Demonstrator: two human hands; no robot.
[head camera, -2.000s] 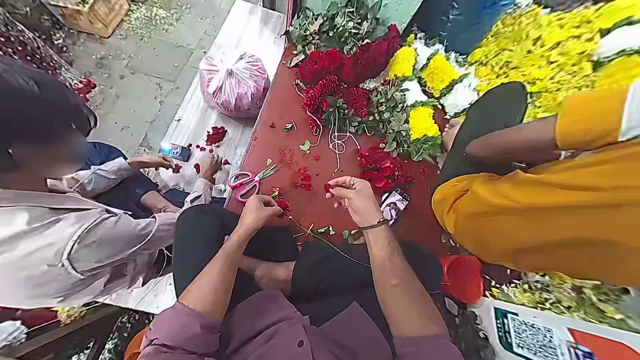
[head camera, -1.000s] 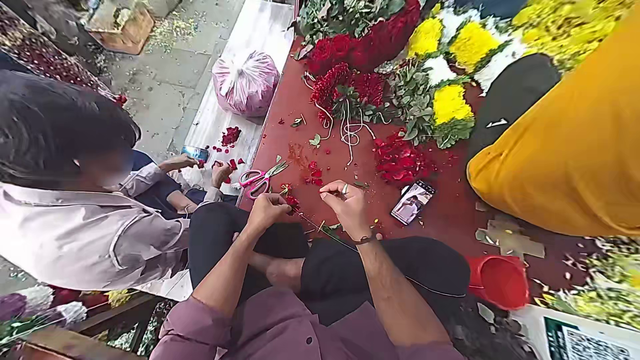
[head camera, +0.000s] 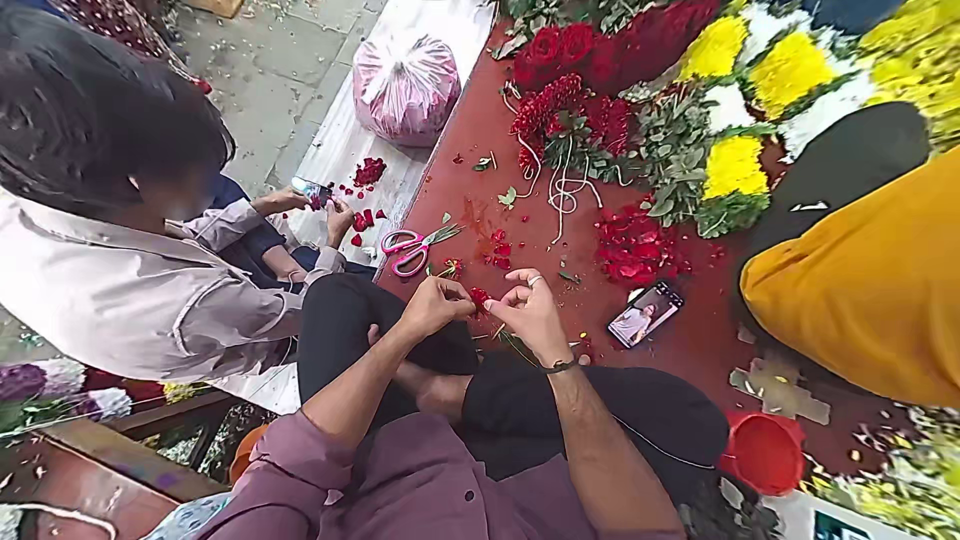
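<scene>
My left hand (head camera: 440, 306) has its fingers closed on the left side of a small bunch of red petals (head camera: 478, 298). At the right side of that bunch, my right hand (head camera: 531, 309) pinches with thumb and forefinger, the other fingers curled above. A thin thread (head camera: 660, 448) runs from near my right wrist across my dark trousers. Pink-handled scissors (head camera: 414, 249) lie partly spread on the red surface, up and left of my hands. Loose red petals (head camera: 500, 251) are scattered just above my fingers, and a heap of red petals (head camera: 636, 244) lies farther right.
A smartphone (head camera: 645, 314) lies right of my right hand. Strung red flowers (head camera: 544, 112) with white strings are at the top, near yellow flowers (head camera: 735, 166). A tied bag of petals (head camera: 406, 90) and a seated person (head camera: 142, 262) are left. A red bucket (head camera: 763, 454) stands lower right.
My right hand has come in from the right to meet the red petals beside my left hand. The person in yellow at the right has shifted position.
</scene>
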